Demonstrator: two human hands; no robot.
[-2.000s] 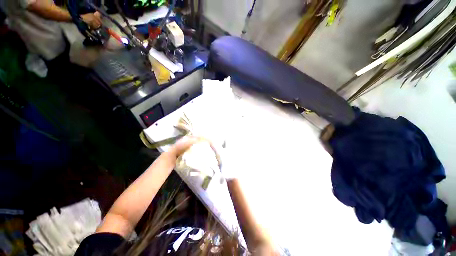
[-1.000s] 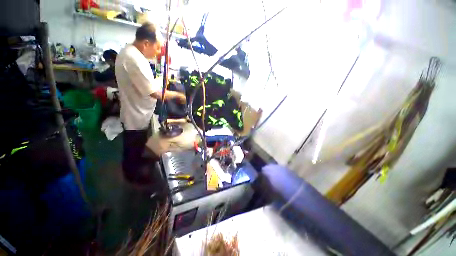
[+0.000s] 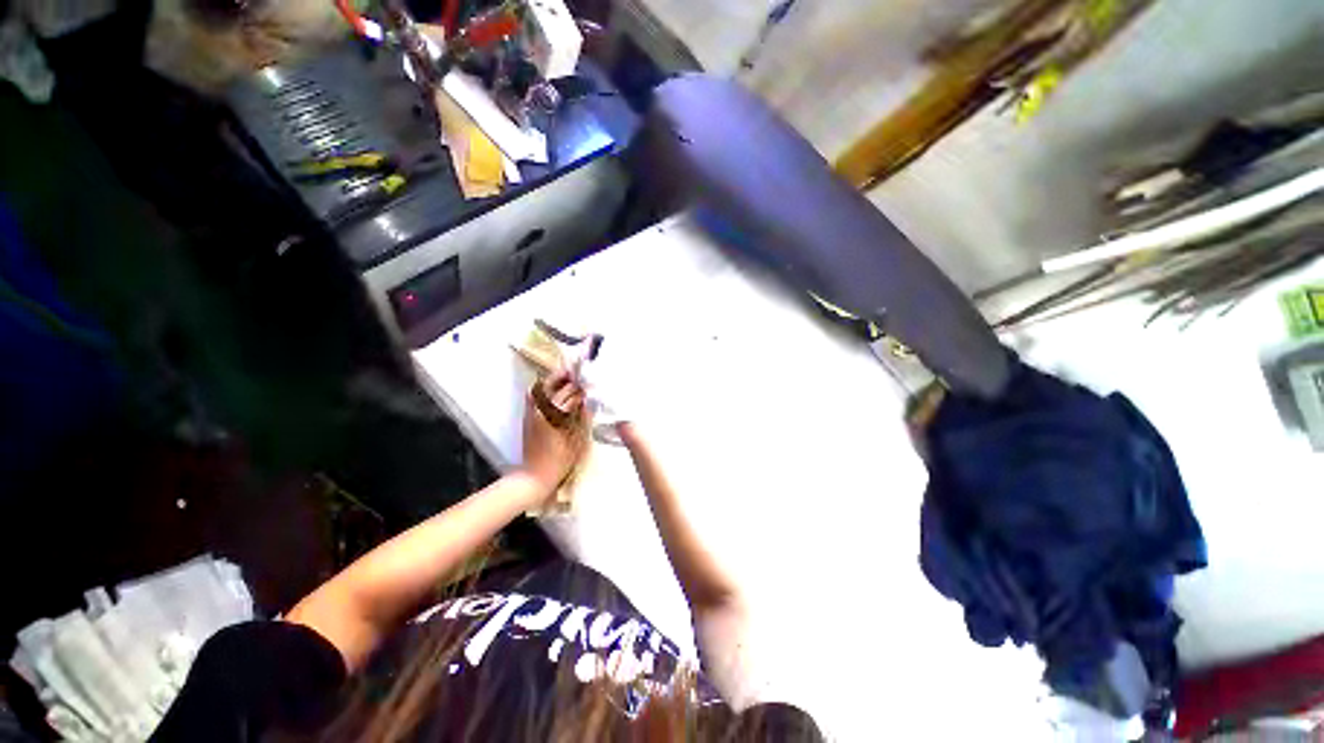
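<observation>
My left hand [image 3: 555,433] is bare and closed around a bundle of cream fabric pieces [image 3: 546,349] above the left edge of the white table. Pieces stick out above and below the fist, and a dark loose strip end shows at the top of the bundle. My right hand [image 3: 607,421] is beside it on the right, very pale and washed out against the table. Its fingers cannot be made out.
The white table [image 3: 784,479] runs to the right. A long blue-purple padded arm [image 3: 842,218] lies along its far edge, with dark navy garments [image 3: 1060,523] at the right. A metal cabinet [image 3: 494,254] stands beyond. A loose cream pile [image 3: 138,646] is at lower left.
The view swung up to a worker at another table, then back down to my hands. Compared with two seconds ago, the bundle is more gathered and upright in my left hand, and the cream fabric at the far table corner is gone.
</observation>
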